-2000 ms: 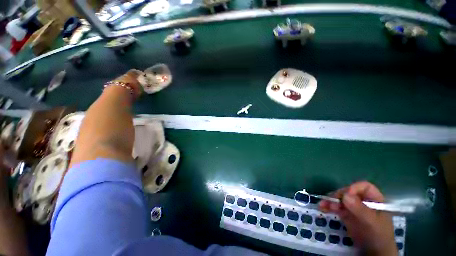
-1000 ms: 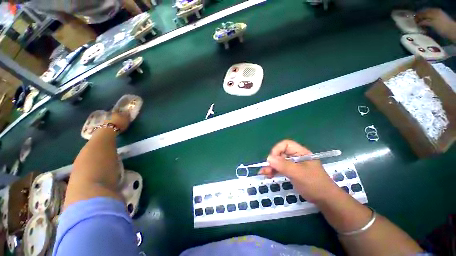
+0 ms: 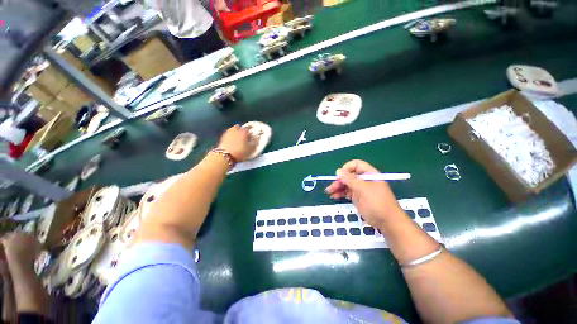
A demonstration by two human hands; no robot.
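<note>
My left hand (image 3: 238, 144) grips an off-white plastic housing (image 3: 258, 139) by its left side, just beyond the white stripe. My right hand (image 3: 364, 190) holds pale tweezers (image 3: 392, 176). A small clear ring part (image 3: 309, 183) with a whitish outline is at the tweezer tip. Below lies a white sticker strip (image 3: 266, 242) with two rows of dark rounded windows, partly covered by my right hand. Another housing (image 3: 338, 109) lies face up beyond the stripe, with a slotted grille and reddish openings.
Stacked housings (image 3: 85, 247) overlap at left beside a brown box. An open carton (image 3: 495, 171) of white-clear parts stands at right, with loose clear rings (image 3: 452, 171) beside it. One housing (image 3: 181, 146) lies beyond my left hand. Another person's hand (image 3: 21, 247) shows at far left.
My left hand has moved right and nearer with one housing, leaving another lying behind. The ring at the tweezers is still held over the bench. The view has shifted.
</note>
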